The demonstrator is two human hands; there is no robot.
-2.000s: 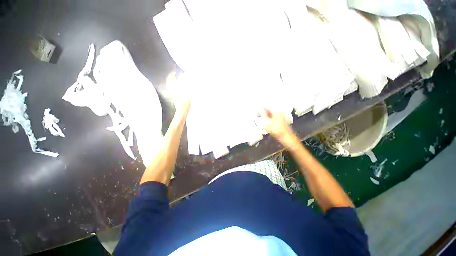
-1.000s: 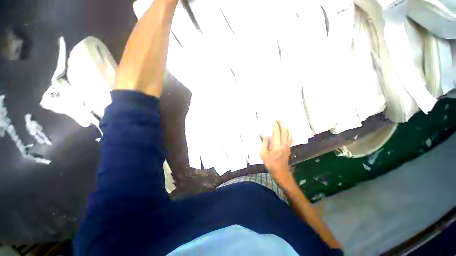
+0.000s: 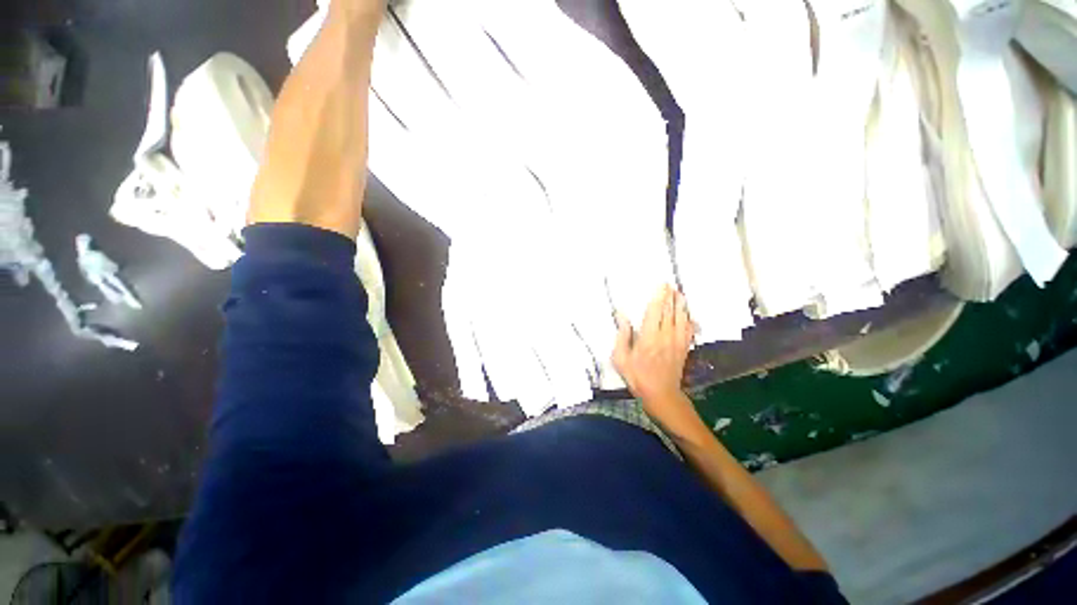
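Observation:
Long white cut panels (image 3: 508, 213) lie side by side in a fanned row of stacks across the table, their ends near the front edge. A dark gap separates them from more white stacks (image 3: 803, 177) on the right. My right hand (image 3: 658, 346) lies bare on the near ends of the panels beside this gap, fingers together and pointing away from me; whether it grips any layer cannot be told. My left forearm reaches across the left side to the far end of the row; my left hand is cut off by the top edge.
White fabric (image 3: 219, 130) lies left of my left arm, partly hidden by it. Thin offcuts (image 3: 104, 272) lie at the far left. A small block-like object (image 3: 45, 73) is at the upper left. A round off-white bucket (image 3: 903, 343) stands below the table's front edge on the green floor (image 3: 768, 416).
My left arm has reached to the far end of the row. My right hand has moved slightly nearer the front edge. A dark gap has opened between the stacks.

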